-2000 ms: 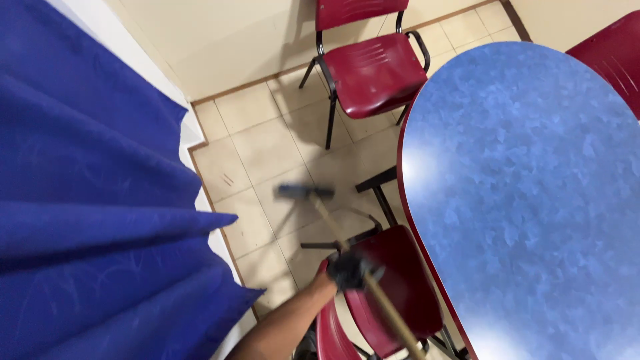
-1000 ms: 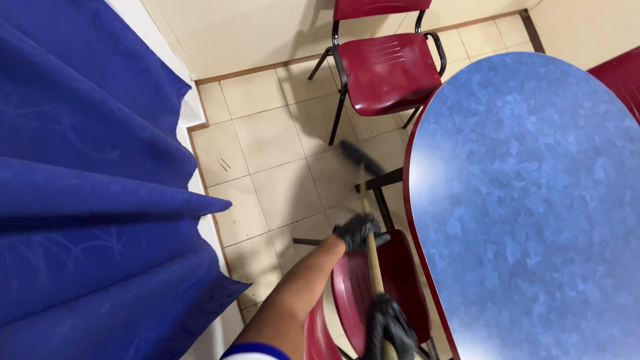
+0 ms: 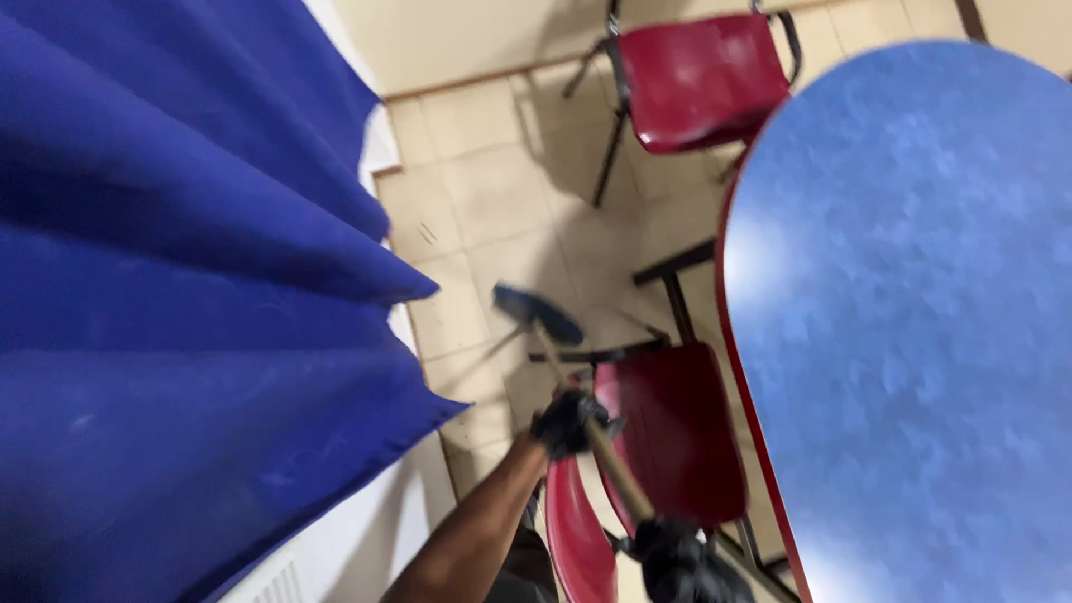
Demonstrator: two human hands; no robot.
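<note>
A broom with a wooden handle [image 3: 618, 473] slants from the bottom centre up to its dark blue head [image 3: 537, 314], which is over the tiled floor, slightly blurred. My left hand [image 3: 573, 424], in a black glove, is closed around the handle a short way above the head. Lower in the view, my right hand [image 3: 682, 559], also black-gloved, grips the handle nearer its upper end; part of this hand is cut off by the bottom edge. Beside the handle stands a red plastic chair [image 3: 678, 435] with black metal legs.
A blue oval table [image 3: 913, 276] with a red edge fills the right side. Another red chair [image 3: 699, 79] stands by the cream wall [image 3: 469, 38]. A blue curtain [image 3: 201, 293] hangs at the left over the tiled floor [image 3: 494, 193].
The broom head has moved left, away from the table's leg, where it was one second ago. Both hands still hold the handle.
</note>
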